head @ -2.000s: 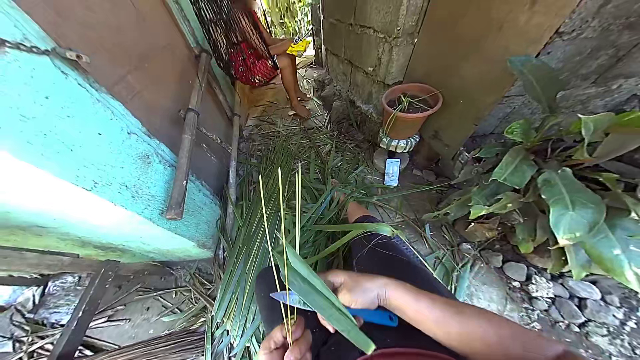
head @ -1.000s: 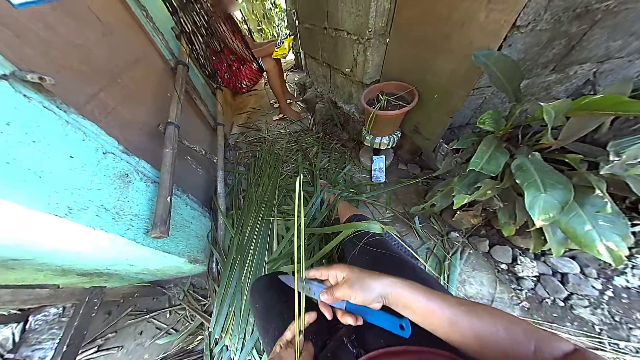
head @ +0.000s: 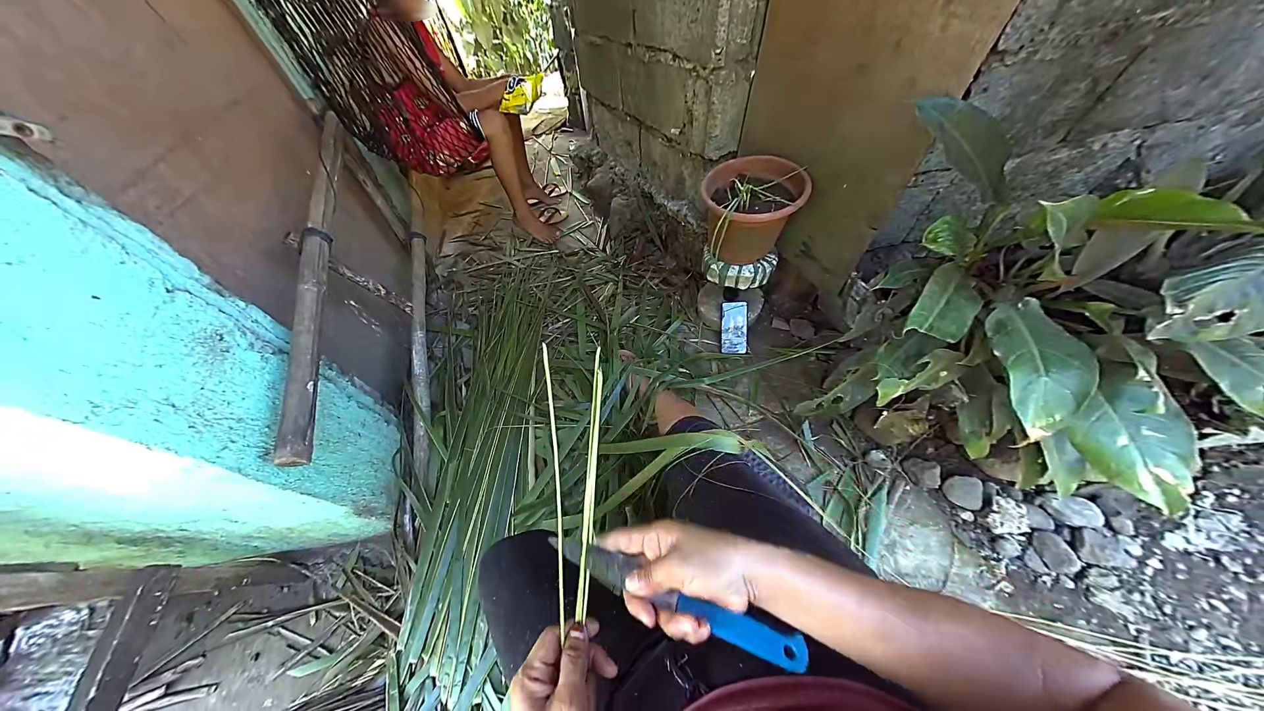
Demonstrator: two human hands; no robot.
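My left hand [head: 563, 670], low in the view, pinches the lower ends of several thin yellow-green leaf midribs [head: 591, 464] that stand upright. My right hand [head: 681, 573] is closed around a knife with a blue handle [head: 746, 632]. Its grey blade [head: 602, 565] points left and lies across the midribs, just above my left hand; whether it touches them I cannot tell. Beyond my dark-clothed knees, a heap of long green palm leaflets [head: 484, 425] covers the ground.
A phone [head: 734, 328] leans below a terracotta-coloured flowerpot [head: 752, 212]. Broad-leaved plants [head: 1047, 365] and stones [head: 1071, 512] lie right. A turquoise wall [head: 178, 365] and wooden pole [head: 308, 306] stand left. A person [head: 504, 128] sits in a net hammock [head: 346, 69] at the back.
The wide green leaflet seen across my hands two seconds ago is no longer in them. One midrib now stands apart from the others, left of the knife blade.
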